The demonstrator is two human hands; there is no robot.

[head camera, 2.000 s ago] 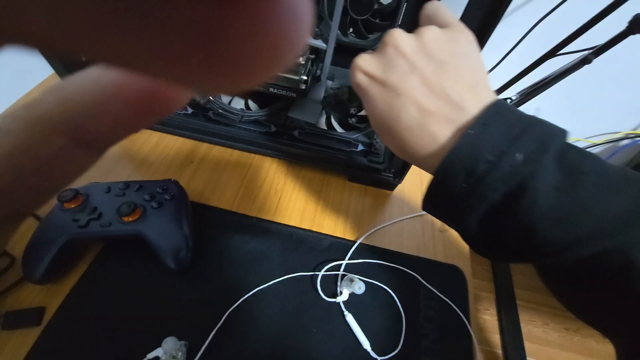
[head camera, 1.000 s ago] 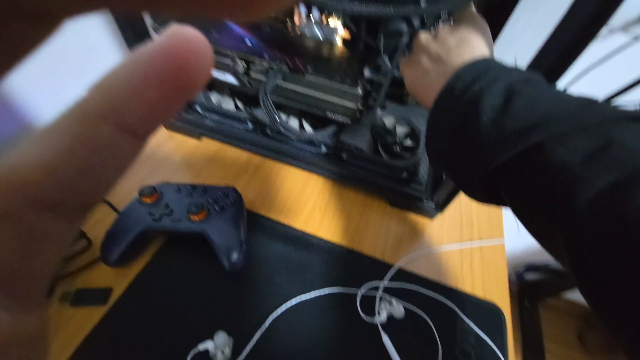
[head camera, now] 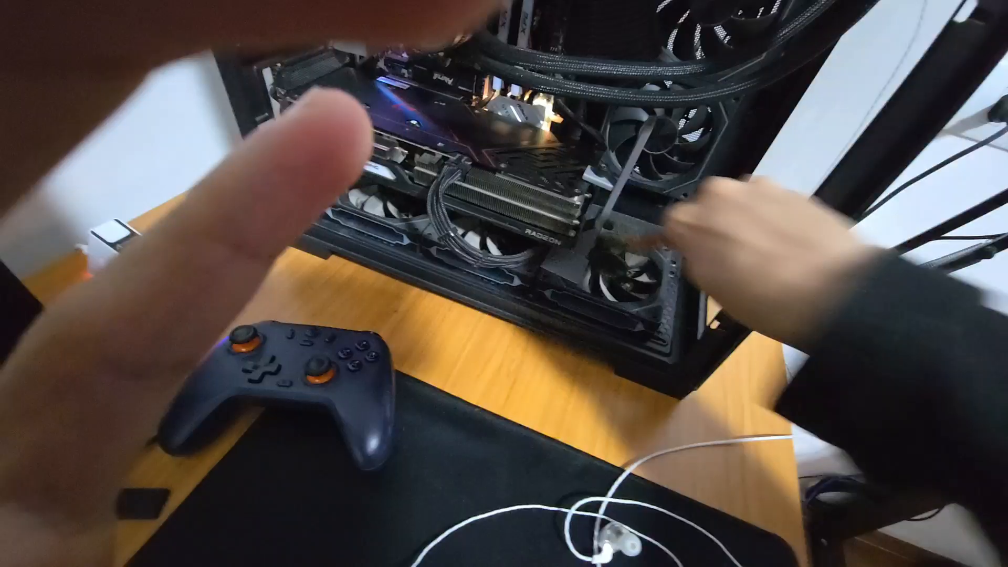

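Note:
An open desktop computer case (head camera: pixel 504 295) stands on the wooden desk. Inside it are a graphics card (head camera: pixel 504 197), sleeved cables, a grey support bracket (head camera: pixel 630 169) and several fans. My right hand (head camera: pixel 756 244), blurred and in a black sleeve, is at the lower right of the case, beside a bottom fan (head camera: pixel 626 272). Its fingers are curled with a fingertip toward that fan; whether it holds something small cannot be told. My left hand (head camera: pixel 197 236) is very near the camera at the left, thumb and a finger spread apart, with no object seen between them.
A dark blue game controller (head camera: pixel 291 378) with orange stick rings lies in front of the case. White wired earphones (head camera: pixel 618 539) lie on a black desk mat (head camera: pixel 472 472). A small black object (head camera: pixel 142 502) is at the lower left. Black stand bars (head camera: pixel 906 94) rise at the right.
My right hand has come down from the upper right part of the case to beside the lower right fan. My left hand remains close to the camera. The view has shifted.

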